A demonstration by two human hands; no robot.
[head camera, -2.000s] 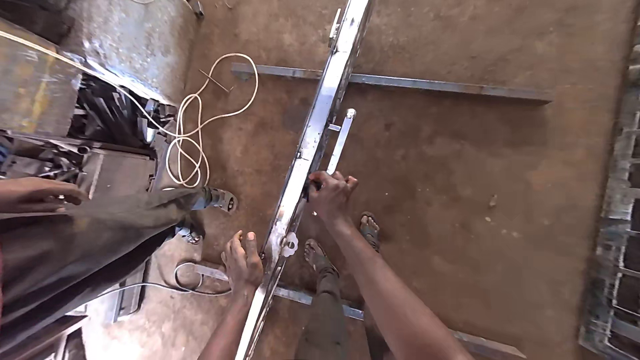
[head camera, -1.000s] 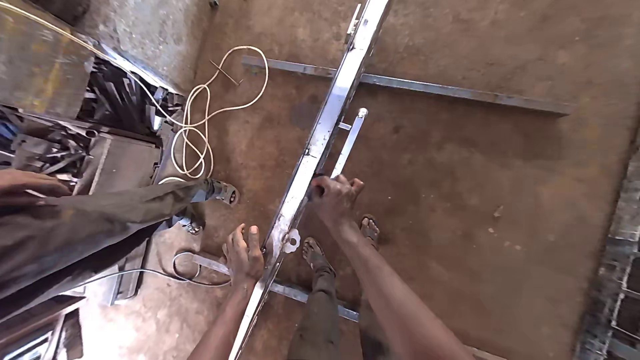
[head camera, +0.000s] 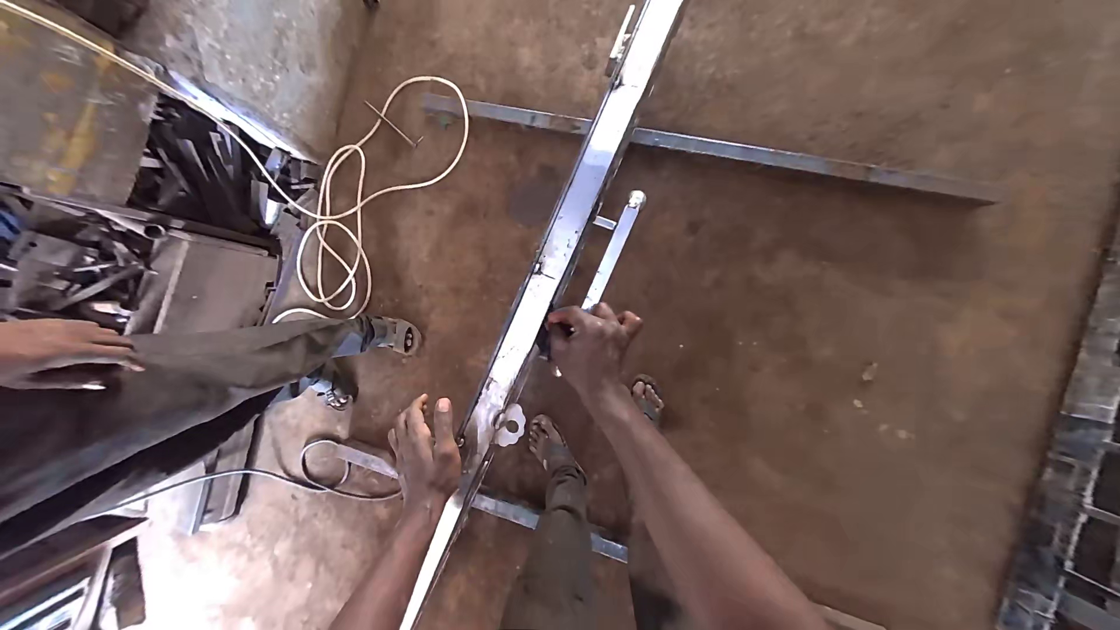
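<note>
A long, shiny metal beam (head camera: 573,210) runs diagonally through the view, lying across metal bars. On its right side my right hand (head camera: 595,346) is curled at the lower end of a bright handle bar (head camera: 614,252), with something small and dark at the fingers; whether it grips the handle or the dark piece is hard to tell. A small scalloped metal plate with a hole (head camera: 510,425) sticks out from the beam's right side, lower down. Left of it, my left hand (head camera: 426,451) rests near the beam's left edge, fingers raised and spread, holding nothing.
Under the beam lie a long metal bar (head camera: 770,156) and a lower bar (head camera: 507,510). A pale cable (head camera: 357,210) is looped on the floor at left, near scrap metal (head camera: 206,171). Another person's hand (head camera: 61,350) and legs are at left. A metal grid (head camera: 1072,490) stands at right.
Both hands have stayed at about the same places along the beam. The other person's hand at the left has shifted slightly. The view has moved a little.
</note>
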